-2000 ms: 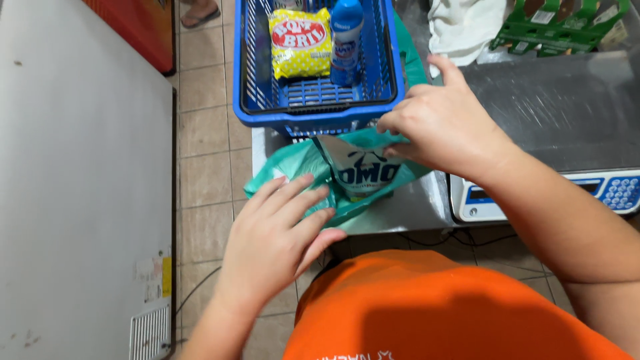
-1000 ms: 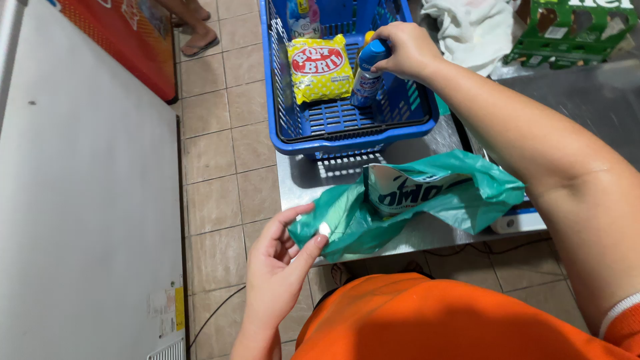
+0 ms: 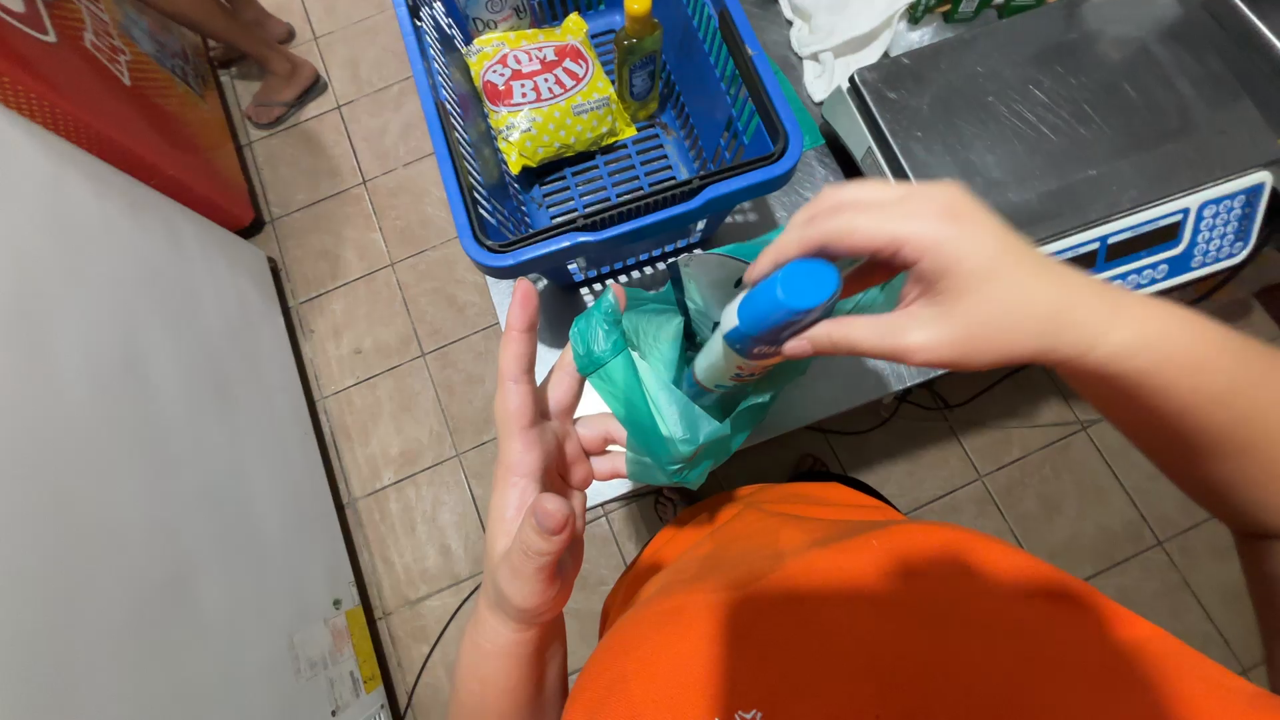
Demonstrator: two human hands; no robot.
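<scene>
My right hand (image 3: pixel 900 275) grips a blue-capped spray can (image 3: pixel 765 325) near its cap; the can's lower end is inside a green plastic bag (image 3: pixel 650 390). At the bag's left side is my left hand (image 3: pixel 545 450), fingers spread, some of them behind or against the plastic; whether they hold it cannot be told. A white Omo pack (image 3: pixel 707 280) shows partly in the bag, behind the can. Beyond the bag stands a blue plastic basket (image 3: pixel 640 215) with a yellow Bom Bril packet (image 3: pixel 550 95), a yellow-capped bottle (image 3: pixel 638 62) and a Downy pack (image 3: pixel 495 14) in it.
The bag and basket rest on a metal counter (image 3: pixel 830 400). To the right is a weighing scale (image 3: pixel 1060 110) with a keypad, near a white cloth (image 3: pixel 845 35). A white appliance (image 3: pixel 150 430) fills the left. A person's sandalled foot (image 3: pixel 285 95) stands beside a red cooler (image 3: pixel 120 100).
The right hand has brought the spray can from the basket down into the green bag. The left hand, earlier pinching the bag's left edge, has its fingers spread now.
</scene>
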